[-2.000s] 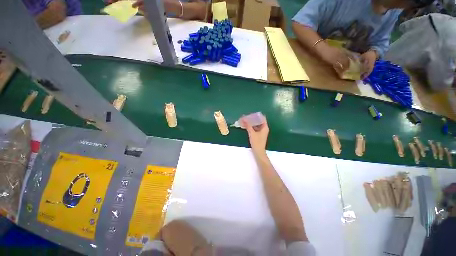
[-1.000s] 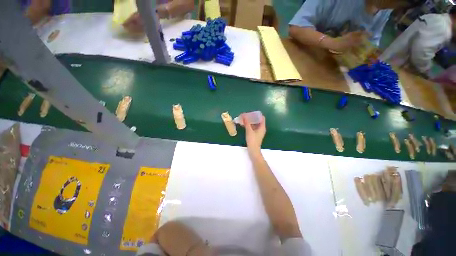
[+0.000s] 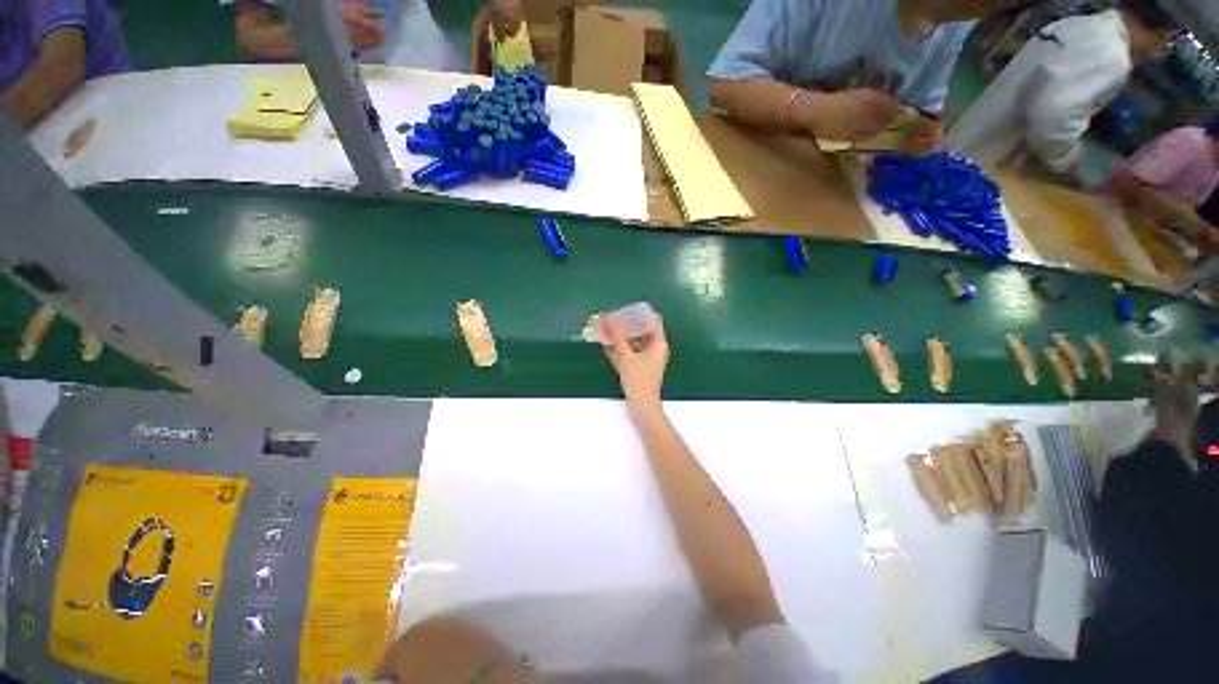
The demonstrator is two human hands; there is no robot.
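Observation:
My right hand (image 3: 636, 364) holds a translucent whitish-pink squeeze bottle (image 3: 631, 321) low over the green conveyor belt (image 3: 749, 307). The thin nozzle points left; its tip is small and blurred. The closest tan part (image 3: 477, 334) lies on the belt to the left, apart from the nozzle. Another tan part (image 3: 318, 323) lies further left. More tan parts (image 3: 881, 362) lie on the belt to the right. Only part of my left arm shows at the bottom edge; my left hand is not in view.
A grey metal post (image 3: 161, 281) slants across the left. Headset packaging (image 3: 281, 535) covers the left bench. A tan part group (image 3: 973, 474) and small box (image 3: 1032, 591) are right. Opposite are blue cylinder piles (image 3: 492, 131), yellow sheets (image 3: 693, 154) and several people. Someone's dark sleeve is far right.
The tan part that was beside the nozzle now lies well to its left. My right hand still holds the bottle. The view has shifted, and the small box at right now stands upright.

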